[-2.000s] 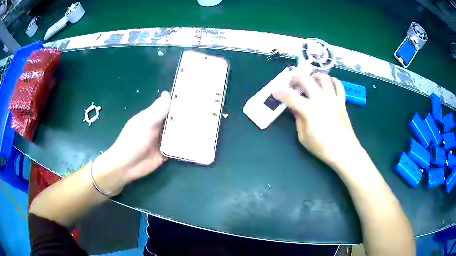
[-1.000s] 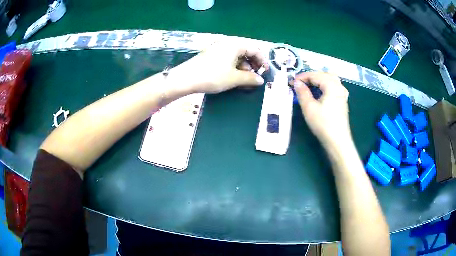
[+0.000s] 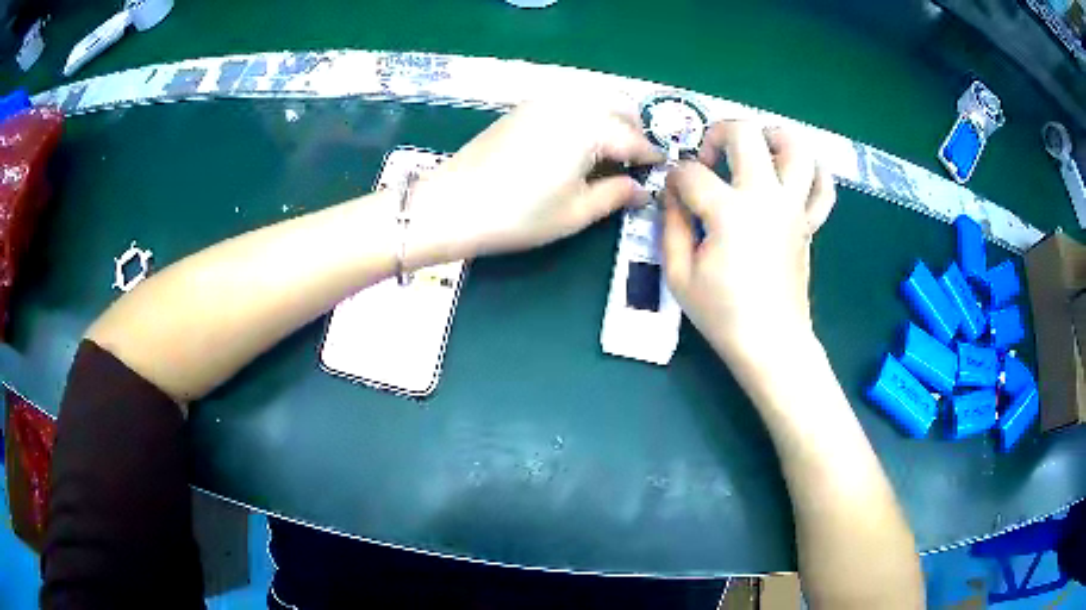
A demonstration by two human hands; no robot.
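A white handheld fan body [image 3: 643,316] lies on the dark green bench in front of me, its handle toward me with a dark rectangle showing. Its round slotted head [image 3: 674,122] points away, near the worn whitish strip. My left hand [image 3: 601,167] is at the neck from the left, fingertips pinched close to it. My right hand [image 3: 738,197] is at the neck from the right, fingers bent over it. The fingertips of both hands nearly meet there and hide what they hold. A smartphone [image 3: 387,340] with a lit screen lies under my left forearm.
Blue battery packs [image 3: 929,358] lie heaped at right, beside a brown carton [image 3: 1060,334]. A loose spoked ring [image 3: 132,267] and a red shiny bundle [image 3: 22,179] are at left. On the green conveyor [image 3: 810,72], a fan with a blue battery [image 3: 967,141] and other fans lie.
My left hand has let go of the smartphone and moved right to the fan's neck. The fan body has turned from slanted to nearly upright in view. The blue pack beside it is no longer visible.
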